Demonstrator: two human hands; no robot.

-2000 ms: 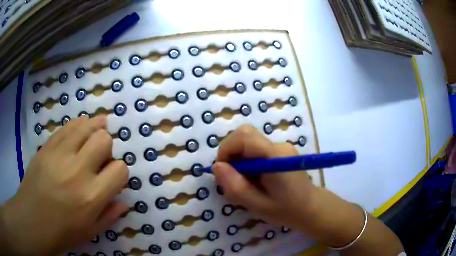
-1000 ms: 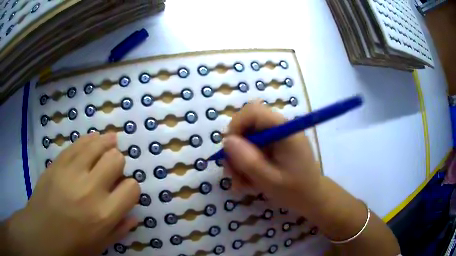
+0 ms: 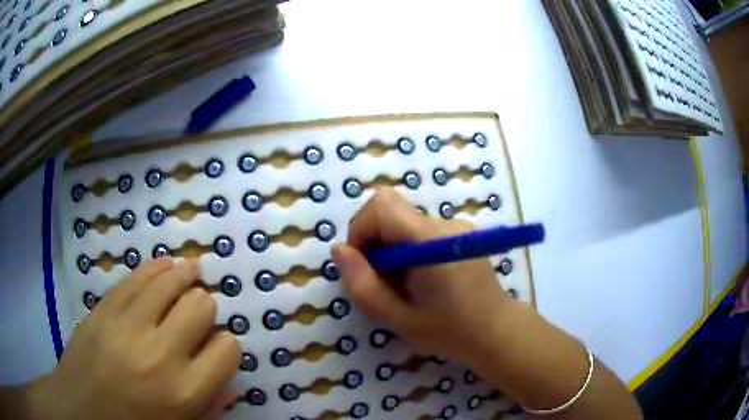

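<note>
The white board [image 3: 509, 176] with tan edges lies in front of me, with rows of small round parts [image 3: 313, 154] at both ends of tan cutouts. My right hand [image 3: 419, 271] holds the blue marker [image 3: 460, 248], barrel pointing right. Its tip is hidden by my fingers, beside a round part in the fourth visible row. My left hand [image 3: 144, 336] rests on the left part of the board, fingers bent and partly covering several parts. Whether it holds anything cannot be seen.
A blue pen cap [image 3: 222, 103] lies above the board. Stacked boards stand at the upper left [image 3: 148, 82] and upper right [image 3: 604, 90]. Blue tape [image 3: 50, 246] runs along the left and yellow tape [image 3: 704, 221] along the right of the white table [image 3: 591, 271].
The board, cap and stacks sit lower in view. My right hand has moved to parts in rows nearer the board's far edge, and the marker now lies flatter than one second ago.
</note>
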